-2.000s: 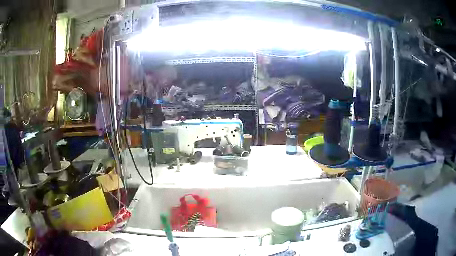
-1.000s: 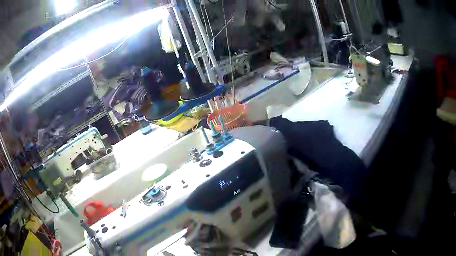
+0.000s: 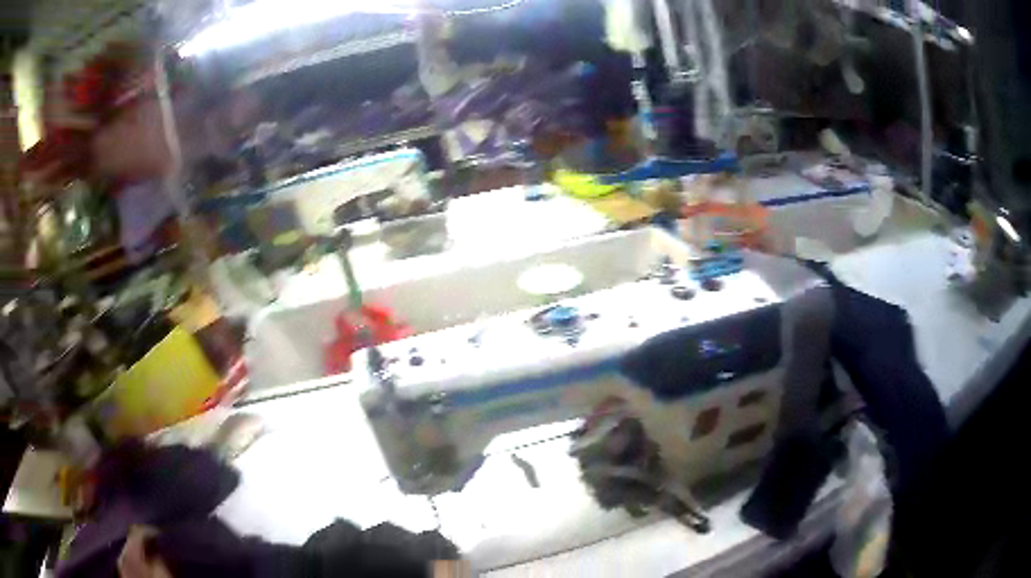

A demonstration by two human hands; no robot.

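Note:
Dark purple to near-black cloth (image 3: 187, 502) lies bunched at the bottom left of the table, with a darker part (image 3: 367, 550) along the bottom edge. My left hand (image 3: 141, 553) is at the bottom left, blurred and cut off, with its fingers closed on the cloth. A sliver of my right hand (image 3: 450, 568) shows at the bottom edge, by the dark part's right end; its fingers are hidden. The white sewing machine (image 3: 531, 378) stands right of the cloth. Its needle area (image 3: 430, 446) is blurred, and no cloth shows under it.
A crumpled grey-brown scrap (image 3: 616, 457) hangs under the machine arm. A flat black rectangle (image 3: 786, 485) and dark cloth (image 3: 887, 356) are at its right end. Behind are a white trough (image 3: 452, 288) with a red bag (image 3: 364, 333), a pale round lid (image 3: 551, 279) and a green-handled tool (image 3: 346, 269).
The view has swung back left and down from the right side. The needle end, the purple cloth and parts of my hands have come into view at the bottom.

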